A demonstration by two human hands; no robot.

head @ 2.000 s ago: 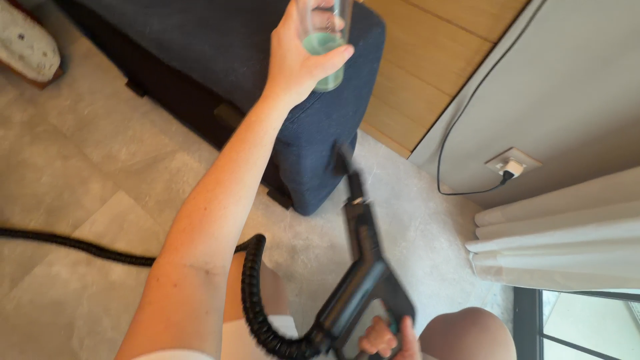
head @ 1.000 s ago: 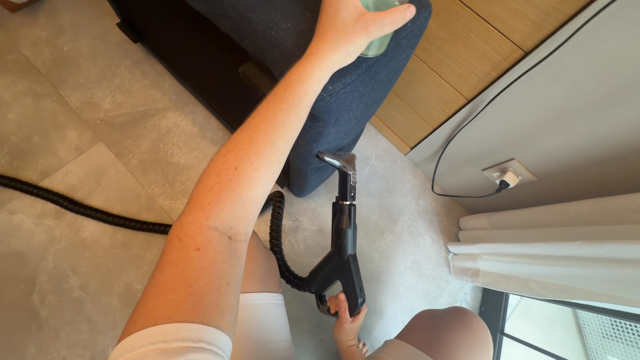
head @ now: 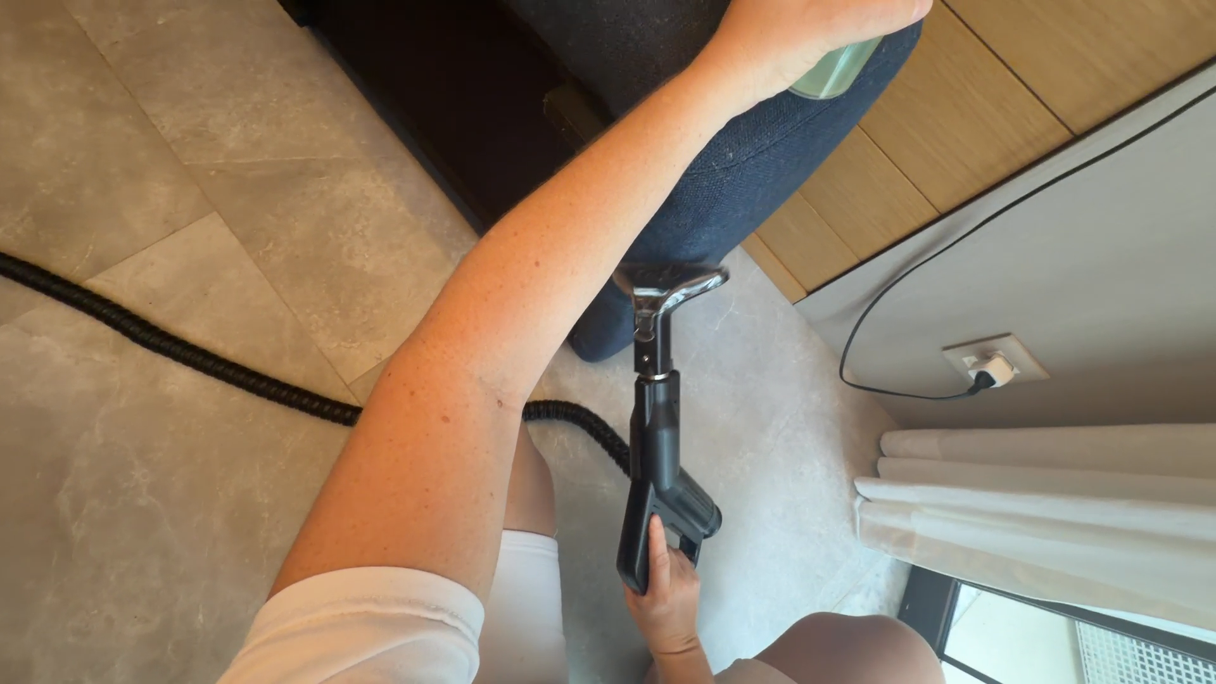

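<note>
My left hand (head: 788, 47) reaches across to the top edge of the view, closed around a clear container with a pale green tint (head: 836, 71), its upper part out of view. Beneath it is the corner of a dark blue fabric sofa (head: 760, 176). My right hand (head: 665, 594), low in the view, grips the black handle of an upholstery extractor wand (head: 655, 437). The wand points upward, and its clear, flared nozzle (head: 670, 280) is at the lower edge of the fabric, seemingly against it. My left forearm hides part of the sofa.
A black corrugated hose (head: 190, 356) crosses the grey tiled floor (head: 266, 228) and passes behind my left arm. Wood panelling (head: 869, 185), a wall socket with a plug (head: 993, 370) and its thin black cable are at right. A pale curtain (head: 1045, 484) hangs below the socket. My knees are at the bottom.
The wand's nozzle has turned so that its wide side faces me. The container, largely in view two seconds ago, is now mostly cut off at the top. The view has shifted somewhat.
</note>
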